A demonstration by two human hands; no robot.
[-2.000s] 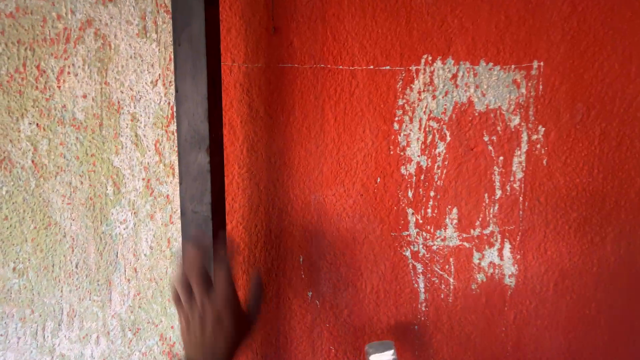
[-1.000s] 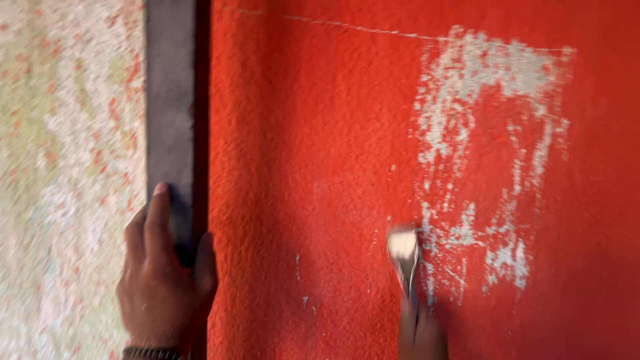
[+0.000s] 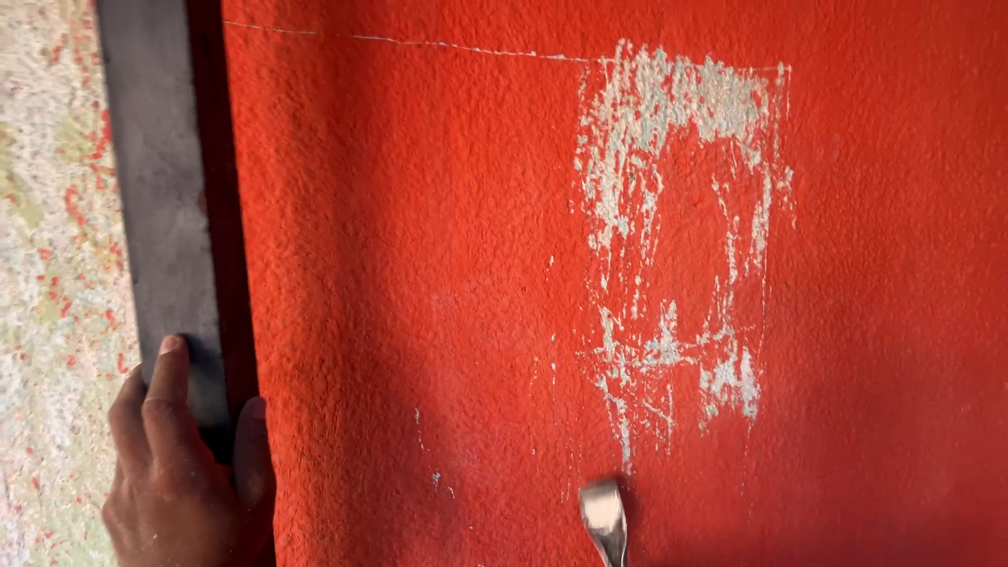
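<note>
My left hand (image 3: 189, 465) grips a long dark grey straight bar (image 3: 157, 173) at the lower left, fingers over its face and thumb on its right side. The bar stands nearly upright against the red wall (image 3: 441, 236). At the bottom edge shows the flat, flared metal end of a hand tool (image 3: 605, 512), close to the wall, just below a scraped patch (image 3: 709, 94) where pale plaster or old paint is bared. The tool's handle and my right hand are out of view.
Left of the bar lies a mottled pale wall surface (image 3: 55, 236) with green and red flecks. A thin scratched line (image 3: 472, 49) runs across the red wall to the patch's top. Small pale nicks (image 3: 436, 478) mark the lower wall.
My left hand, blurred at the bar two seconds ago, now holds it. The metal tool end, beside the patch's lower left a second ago, has moved down relative to the patch; my right hand has left view.
</note>
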